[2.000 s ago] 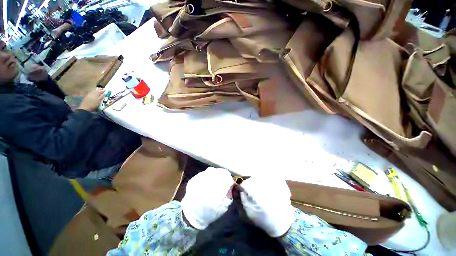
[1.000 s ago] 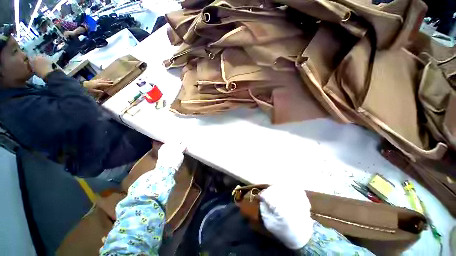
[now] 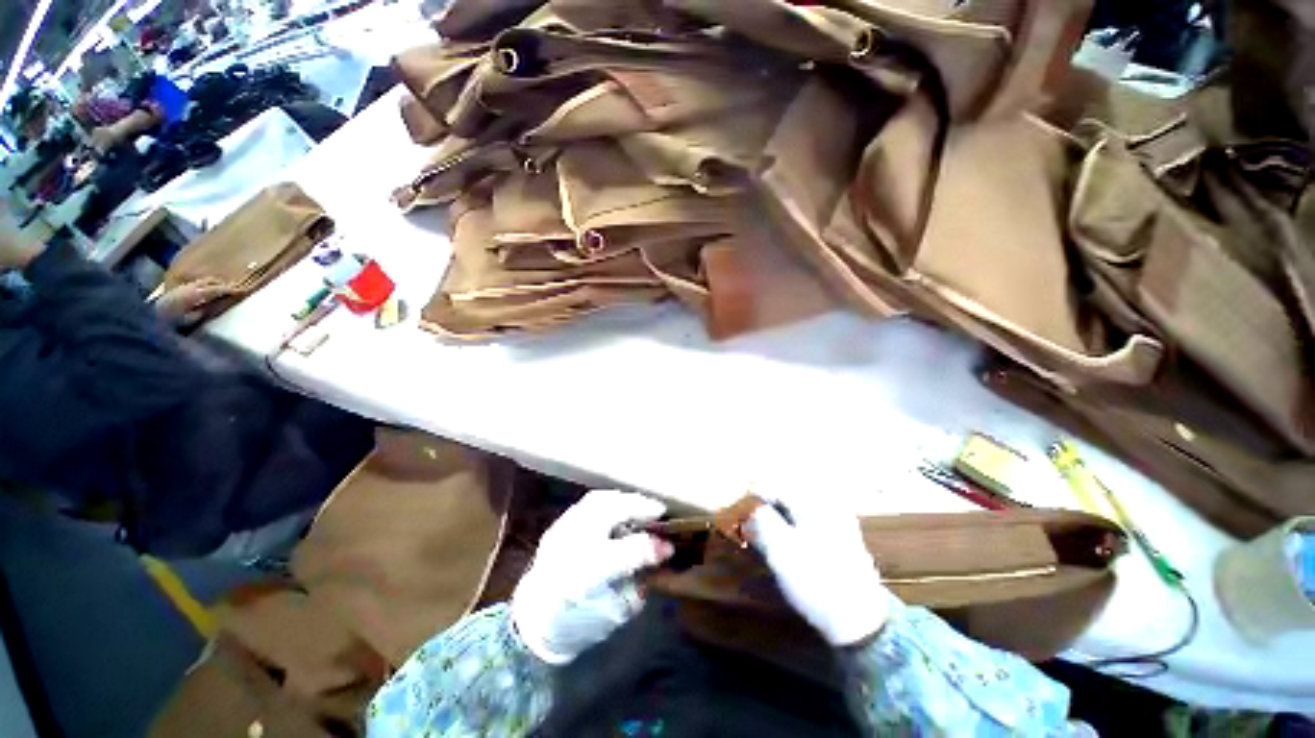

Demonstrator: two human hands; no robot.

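A brown bag body (image 3: 966,555) lies across my lap against the table edge, its long side with a pale stitched line facing up. My left gloved hand (image 3: 589,574) is at its left end, fingers curled on the dark edge there. My right gloved hand (image 3: 819,568) grips the bag near a small reddish-brown tab (image 3: 737,519). The two hands are a short way apart with the bag's end between them. The fingertips are partly hidden and blurred.
Brown bags (image 3: 620,188) are heaped across the white table (image 3: 635,397). Snips (image 3: 963,487), a yellowish block (image 3: 991,463), a yellow stick (image 3: 1082,480) and a whitish tub (image 3: 1263,584) lie right. A red pot (image 3: 366,286) and seated person (image 3: 159,404) are left. More brown bag material (image 3: 390,534) hangs lower left.
My left hand was reaching out left a second ago and is back at the bag's left end. My right hand still holds the bag. The seated person's hand has left the face.
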